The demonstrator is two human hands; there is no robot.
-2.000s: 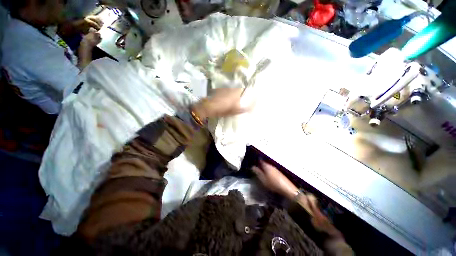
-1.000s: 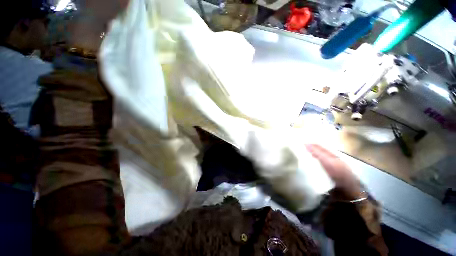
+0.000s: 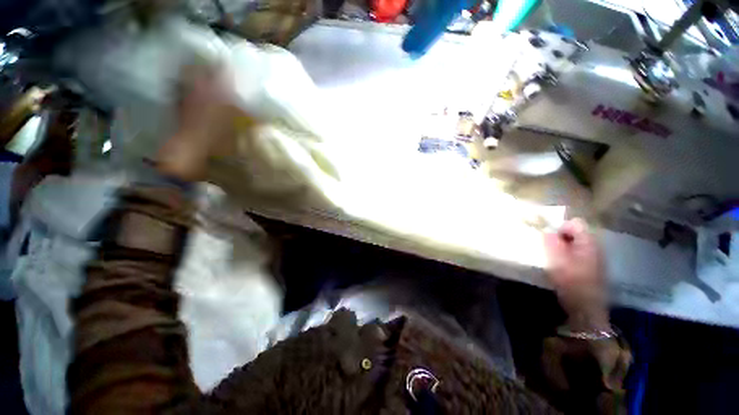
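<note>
A cream-white garment piece (image 3: 381,190) is stretched over the front of the white machine table, in front of the needle area. My right hand (image 3: 577,258) pinches its right end near the table's front edge. My left hand (image 3: 198,126) is blurred on the cloth at the left; whether its fingers grip cannot be told. The sewing machine head (image 3: 648,134) with red lettering stands at the right. Its presser foot and needle area (image 3: 470,134) is behind the cloth. Dark thread snips (image 3: 574,164) lie under the machine arm.
More white cloth (image 3: 223,300) hangs at the left beside my sleeve. A blue bar (image 3: 433,26) and a green lamp or holder (image 3: 515,11) are above the needle area. A red object (image 3: 389,8) is behind the table. White material (image 3: 705,284) lies at the far right.
My right hand has come up from below the table edge and moved right with the cloth's end. My left hand has moved left. The cloth is now spread across the table, and the view has shifted right.
</note>
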